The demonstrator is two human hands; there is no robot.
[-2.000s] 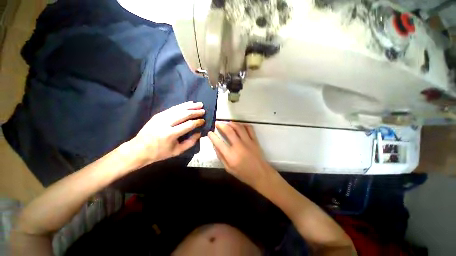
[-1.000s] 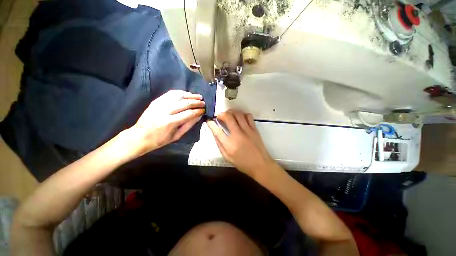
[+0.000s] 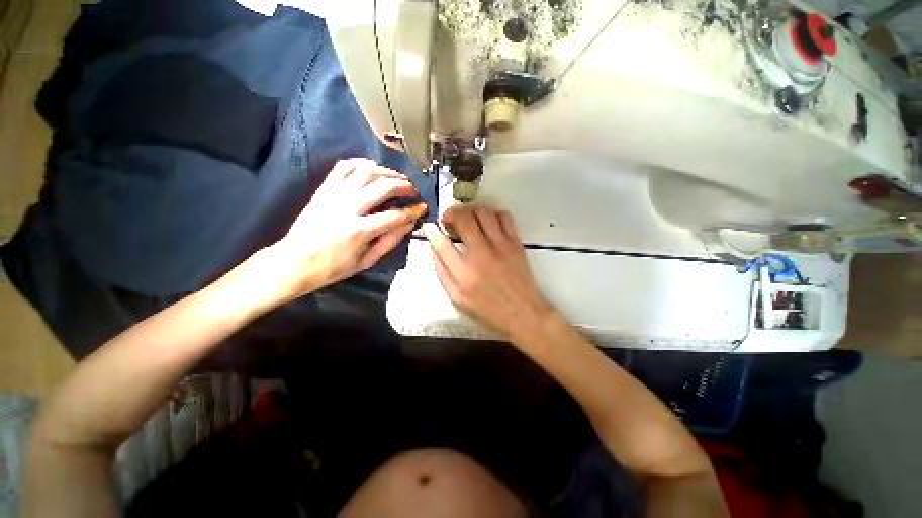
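Observation:
A navy garment piece (image 3: 192,192) lies spread left of the machine head, its right edge running under the presser foot (image 3: 441,162). My left hand (image 3: 349,225) lies on the cloth with its fingertips pinching the edge just in front of the foot. My right hand (image 3: 487,261) rests on the white bed, thumb and forefinger at the same edge, gripping its near corner. The fingertips of both hands nearly touch. The cloth between the fingers is mostly hidden.
The white sewing machine head (image 3: 596,111) with black spots fills the upper right. A bobbin tray (image 3: 794,306) sits at the right end of the machine bed (image 3: 647,298). A blue basket (image 3: 713,390) is below the bed. Brown board (image 3: 22,334) shows at far left.
Both hands have moved up towards the presser foot with the cloth edge. Less of the edge shows between foot and fingers. The garment at left has shifted slightly upward.

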